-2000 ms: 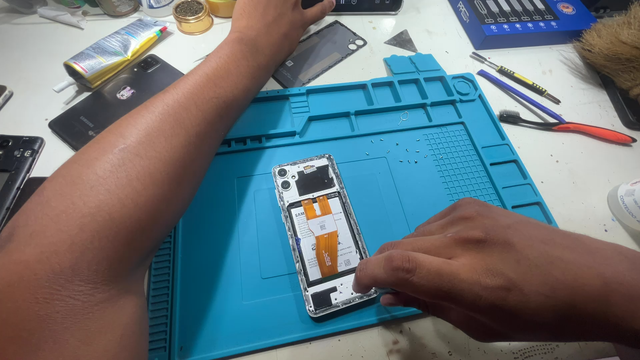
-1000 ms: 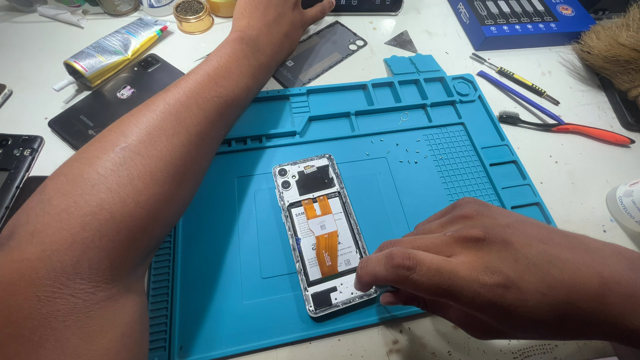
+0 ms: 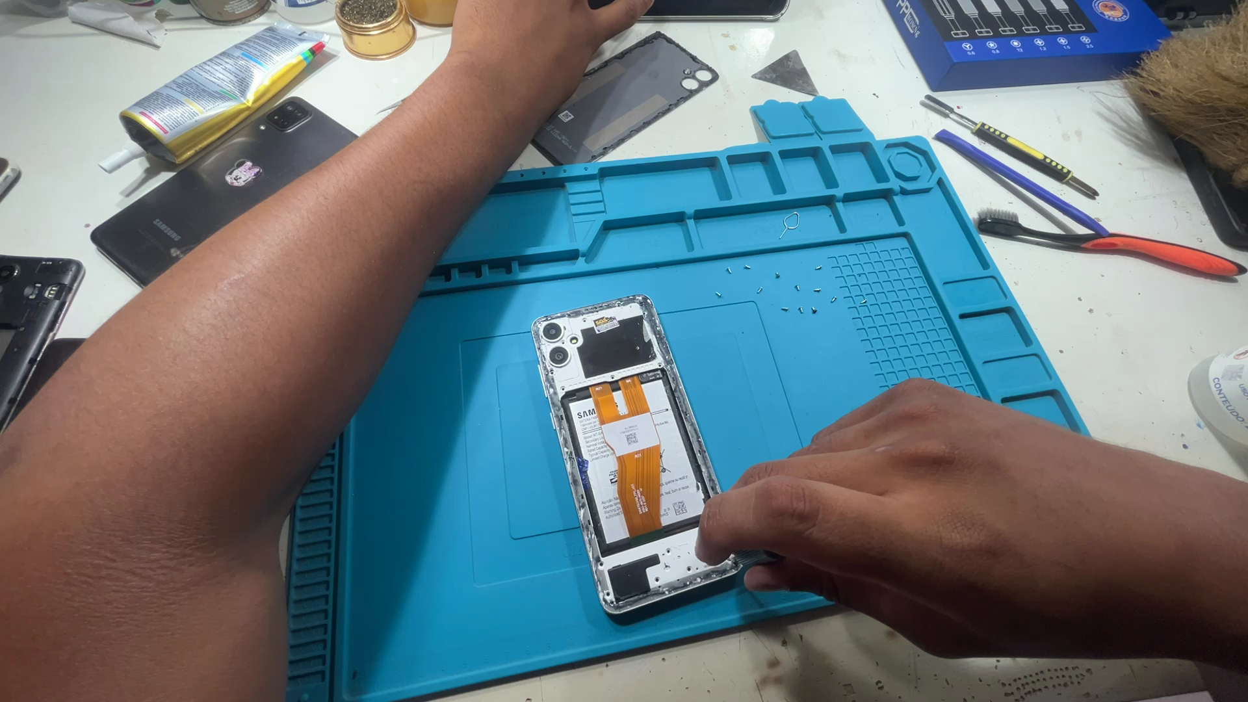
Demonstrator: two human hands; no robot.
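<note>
An opened smartphone (image 3: 673, 575) lies back side up on a blue silicone repair mat (image 3: 409, 585), its battery (image 3: 673, 429) and orange flex cables (image 3: 639, 487) exposed. My right hand (image 3: 877, 507) is at the phone's lower right corner, thumb and forefinger bent together there; a small dark thing shows between the fingers, but what it is cannot be told. My left hand (image 3: 619, 12) reaches to the top edge of the view, mostly cut off, near a dark device (image 3: 717, 8) and a removed phone back cover (image 3: 634, 97). Tiny screws (image 3: 798, 289) lie scattered on the mat.
A black phone (image 3: 219, 185) and a glue tube (image 3: 219, 93) lie beyond my left forearm. On the right are a yellow-black pry tool (image 3: 1029, 146), a blue stick (image 3: 1019, 180), a brush with a red handle (image 3: 1160, 253), a blue box (image 3: 1033, 58) and a bottle (image 3: 1224, 395).
</note>
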